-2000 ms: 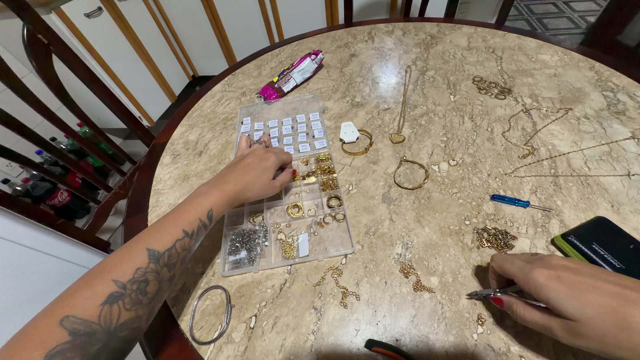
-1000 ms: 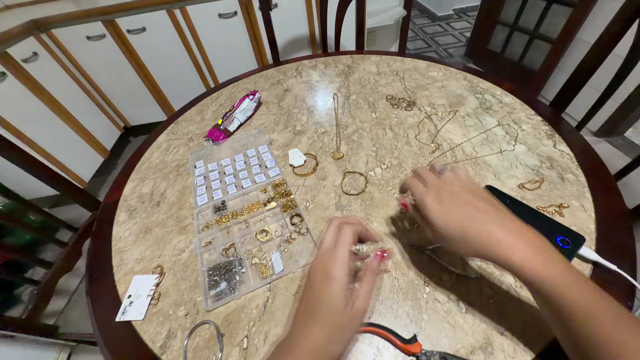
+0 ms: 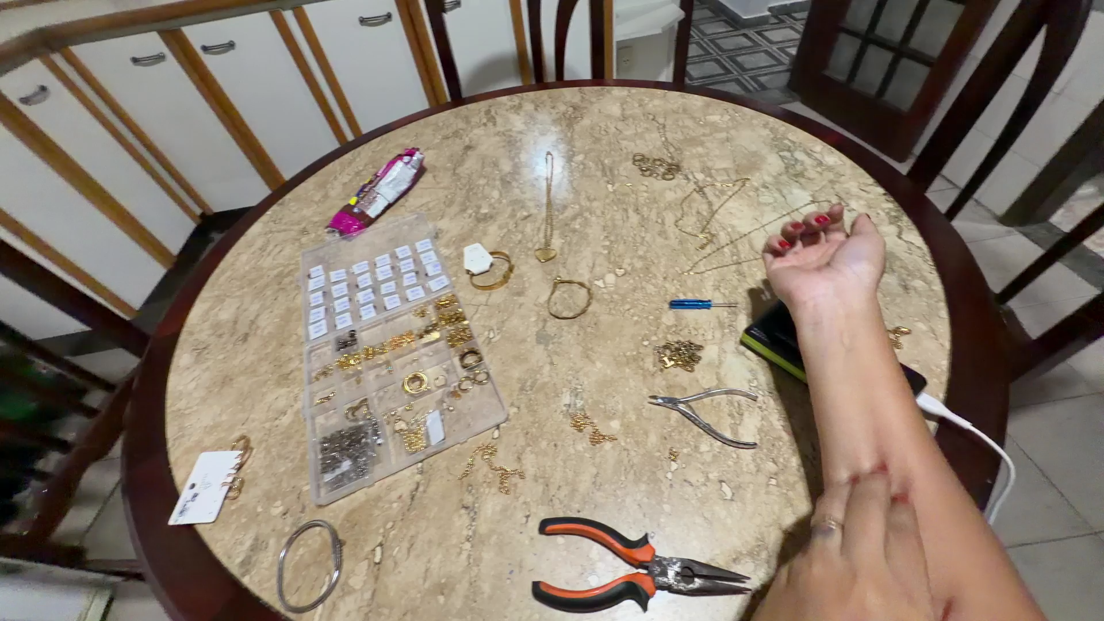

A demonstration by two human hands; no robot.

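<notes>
My right hand (image 3: 830,250) is raised palm up over the right side of the table, fingers loosely curled, holding nothing. Across my right forearm lies my left hand (image 3: 862,552), its fingers touching the inner forearm. Below and left of my right hand are a blue screwdriver (image 3: 692,304), a small heap of chain (image 3: 679,354) and small metal nippers (image 3: 703,416). Long-nose pliers with orange and black handles (image 3: 642,565) lie left of my left hand, jaws toward it. A clear compartment box (image 3: 492,410) with gold and silver findings sits at left.
A black power bank (image 3: 772,341) with a white cable (image 3: 970,427) is partly under my right arm. Necklaces, bracelets (image 3: 570,298), a silver bangle (image 3: 310,567), a white card (image 3: 205,487) and a pink packet (image 3: 377,192) lie about. Dark chairs surround the round table.
My right hand has turned palm up and moved away from the middle. My left hand has moved right, onto my right forearm. The screwdriver and nippers now show.
</notes>
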